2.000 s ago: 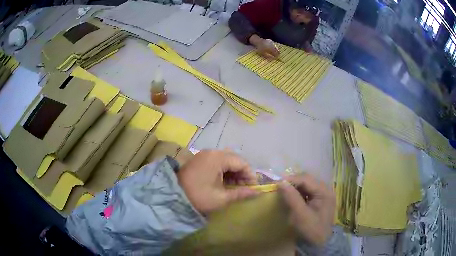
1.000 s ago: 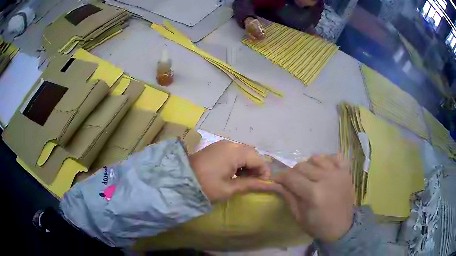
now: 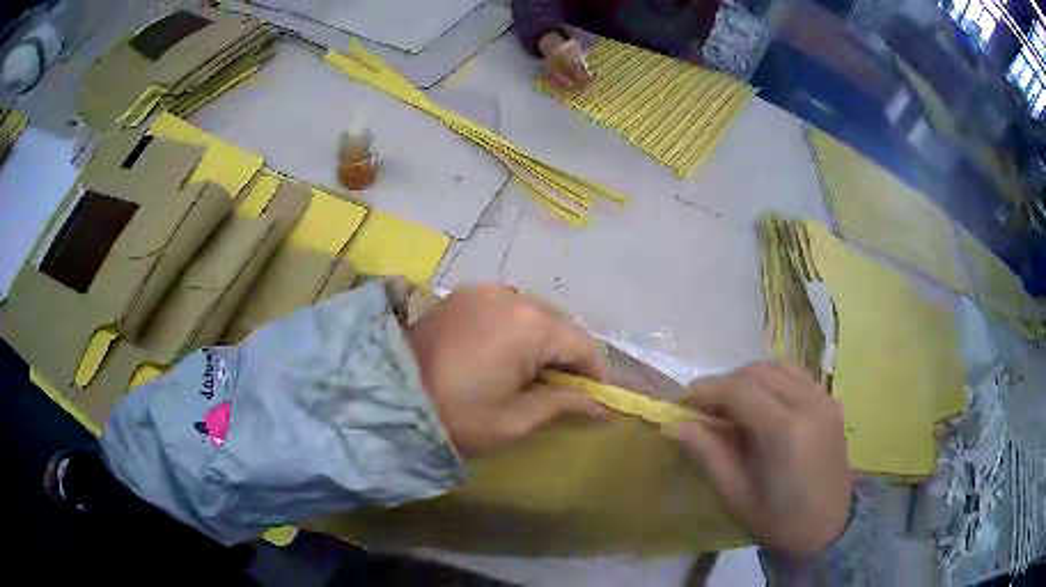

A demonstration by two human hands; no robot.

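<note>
A bag panel [image 3: 585, 487], olive-yellow and slightly blurred, hangs towards me below both hands. Its far rim is a narrow yellow folded edge [image 3: 625, 399] that spans between my hands. My left hand [image 3: 493, 367] pinches the edge from the left, fingers curled over it. My right hand [image 3: 774, 447] pinches the same edge at its right end, thumb below and fingers on top. A brown slab [image 3: 648, 369] under clear plastic shows partly behind the hands; the panel and hands hide the rest.
Worked panels [image 3: 195, 269] overlap on the left. A panel stack [image 3: 889, 344] lies right. A glue bottle [image 3: 357, 158] and loose yellow strips [image 3: 493, 143] lie mid-table. Another person's hand [image 3: 566, 64] rests on laid-out strips [image 3: 665, 103] at the far side. Tangled white ribbons [image 3: 992, 482] lie far right.
My hands have moved slightly apart along the panel rim, and more of the yellow folded edge shows between them. The view has shifted a little, and the other person's hand stays on the strips.
</note>
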